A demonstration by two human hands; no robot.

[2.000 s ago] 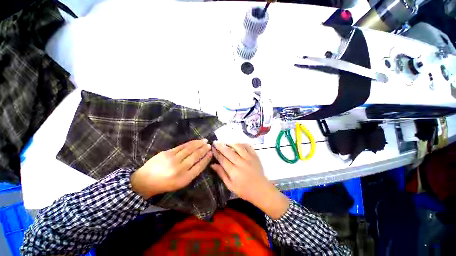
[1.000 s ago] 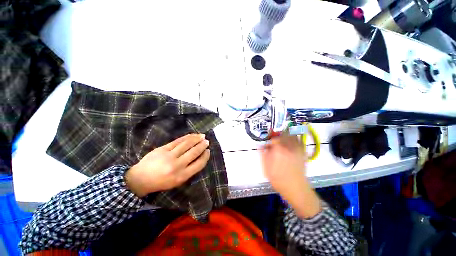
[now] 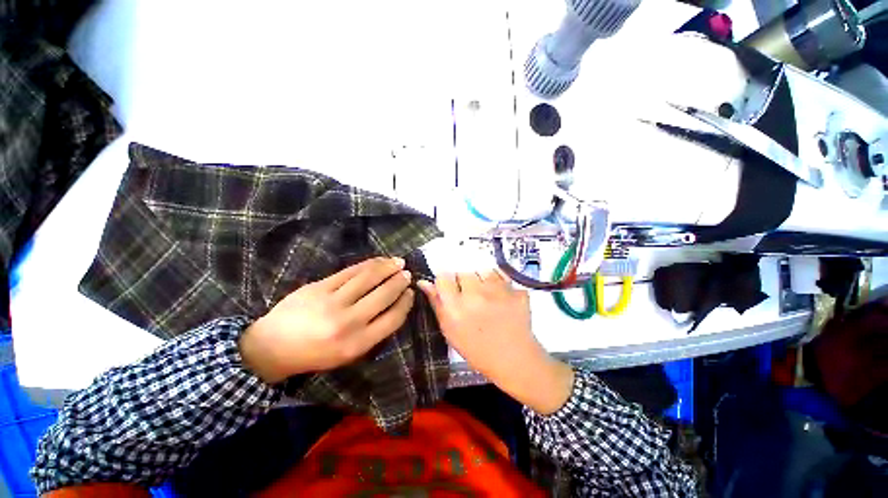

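A dark brown plaid panel (image 3: 214, 233) lies on the white table, left of the sewing machine's needle area (image 3: 531, 255). My left hand (image 3: 336, 321) lies flat on the panel, palm down, fingers close together. My right hand (image 3: 482, 321) is at the panel's right edge, its fingertips close to my left fingertips; whether they pinch the cloth is hidden. The scissors (image 3: 613, 295), with green and yellow handle loops, lie partly under the machine head (image 3: 652, 165).
Silver tweezers (image 3: 755, 141) and a grey ribbed knob (image 3: 552, 66) are on the machine head. Dark scraps (image 3: 709, 289) lie right of the scissors. A plaid bundle (image 3: 44, 126) is at the far left. Blue crates (image 3: 24, 438) show beside and under the table.
My right hand moved right towards the scissors, then came back to the panel's edge beside my left hand. My left hand has stayed on the panel. The view has shifted slightly.
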